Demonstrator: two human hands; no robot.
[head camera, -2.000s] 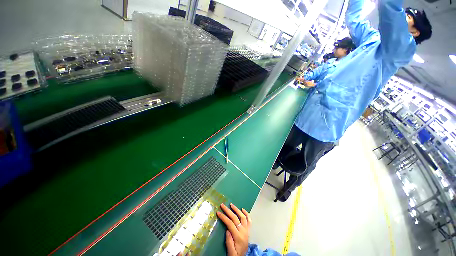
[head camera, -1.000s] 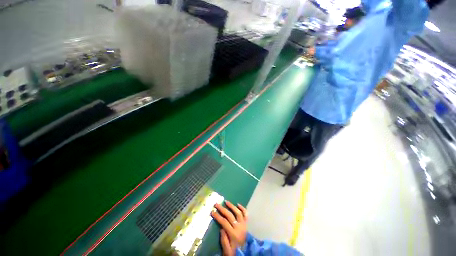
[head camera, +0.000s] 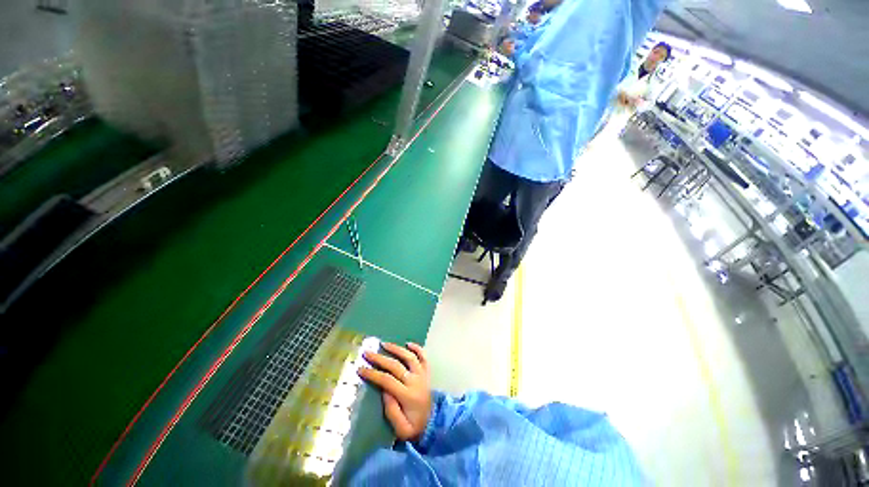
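A yellow label sheet (head camera: 303, 411) with pale patches lies on the green bench mat, bright with glare along its right side. My right hand (head camera: 399, 382) rests palm down on its upper right corner, fingers slightly spread, not closed around anything. A dark die-cut sheet with a grid of small squares (head camera: 289, 359) lies left of the yellow sheet. Thin dark tweezers (head camera: 354, 241) lie on the mat beyond both sheets, by a white line. My left hand is not in view.
A green belt (head camera: 205, 257) runs left of the red edge lines (head camera: 250, 321). A translucent tray stack (head camera: 205, 81) and black trays (head camera: 348, 71) stand at the upper left. A metal post (head camera: 416, 81) rises at the belt edge. A person in a blue smock (head camera: 553, 105) stands ahead.
The view has turned to the right, so the bench and trays sit further left. More of my right sleeve shows. My right hand stays on the yellow sheet. Another person now shows far back.
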